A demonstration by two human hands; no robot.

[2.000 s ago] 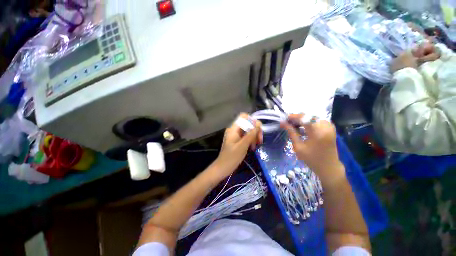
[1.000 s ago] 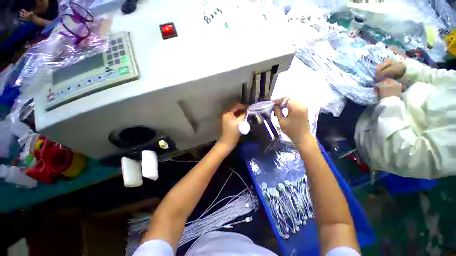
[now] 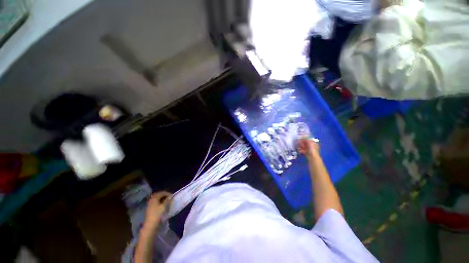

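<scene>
My right hand (image 3: pixel 307 147) is over the blue tray (image 3: pixel 337 149), at the right end of a row of small white coiled cables (image 3: pixel 276 146). Its fingers are blurred against the coils, so I cannot tell if it holds one. My left hand (image 3: pixel 160 201) is at the lower left, at the near end of a bundle of uncoiled white cables (image 3: pixel 218 167) on the dark surface. It touches the strands, but its grip is unclear. Two white winding posts (image 3: pixel 103 144) stand apart from both hands, in front of the machine.
The off-white machine (image 3: pixel 169 36) fills the upper left, with dark metal arms (image 3: pixel 247 54) above the tray. Brown boxes (image 3: pixel 110 210) are at the lower left. Another person's light sleeve (image 3: pixel 411 51) is at the upper right. Green floor (image 3: pixel 396 159) shows at the right.
My hands have parted from the coil held near the tying arms. The right has moved down to the tray, the left down to the cable bundle. The view has tilted down and right.
</scene>
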